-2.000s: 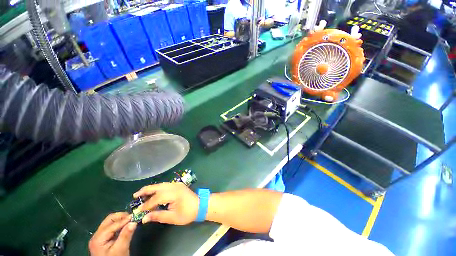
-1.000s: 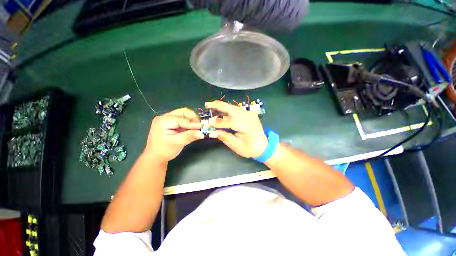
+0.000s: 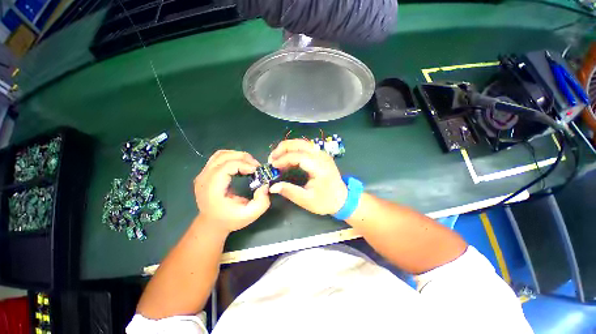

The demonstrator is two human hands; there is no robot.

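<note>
My left hand (image 3: 225,189) and my right hand (image 3: 310,177) hold a small circuit board (image 3: 263,176) between their fingertips, above the green mat near its front edge. Dark, white and blue parts show on the board; the fingers hide its ends. A blue wrist strap (image 3: 351,198) is on my right wrist. More boards with white, blue and yellow parts (image 3: 332,145) lie just behind my right hand, with thin red wires beside them. A thin line of solder wire (image 3: 171,112) runs down to my left hand.
Loose green boards (image 3: 132,203) lie at left, beside a black parts bin (image 3: 64,215). A fume hood (image 3: 308,85) hangs ahead. A small black tray (image 3: 395,102), an iron stand (image 3: 451,130) and a soldering station (image 3: 555,88) are at right.
The view has swung from the right side to the bench in front. Since a second ago, the held board has turned between my fingers, showing more parts, and my fingers have shifted around it.
</note>
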